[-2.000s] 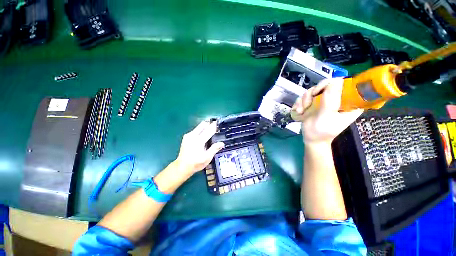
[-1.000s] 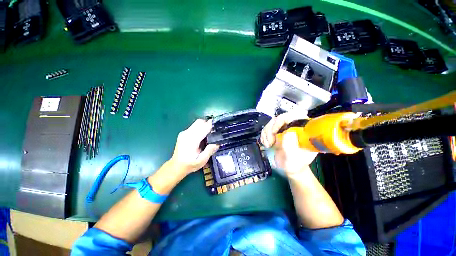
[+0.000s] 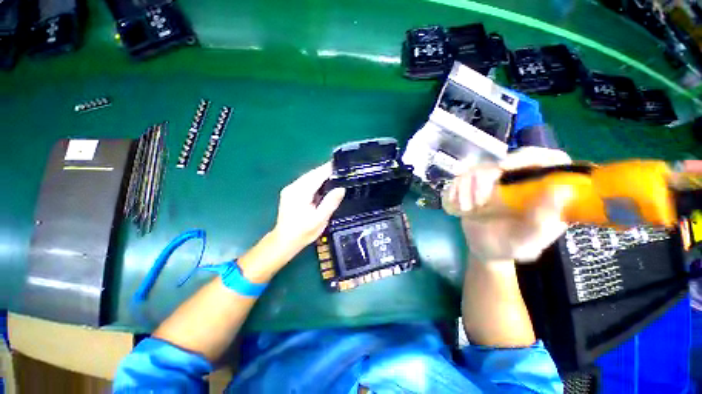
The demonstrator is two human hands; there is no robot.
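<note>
The black camera unit (image 3: 369,245) lies open like a book in the brown jig (image 3: 326,265), with its screen half flat and its lid raised. My left hand (image 3: 306,208), with a blue wrist strap (image 3: 240,278), grips the left edge of the lid. My right hand (image 3: 508,212) is closed around the orange electric screwdriver (image 3: 616,196); hand and tool are blurred. The tool lies roughly level, its front end at the lower front of the white-grey screw feeder (image 3: 477,115). The screwdriver tip is hidden or too blurred to see.
The black parts tray (image 3: 631,308) with silver rows is at right. At left are a dark grey box (image 3: 77,231), a bundle of thin rods (image 3: 146,181) and filled strips (image 3: 194,133). Black units (image 3: 543,69) stand along the back. A cardboard box (image 3: 69,346) is below the left edge.
My right hand moved the screwdriver from the feeder to beside the unit, then back right to the feeder's front. The unit's lid stands more upright, with my left hand still on it.
</note>
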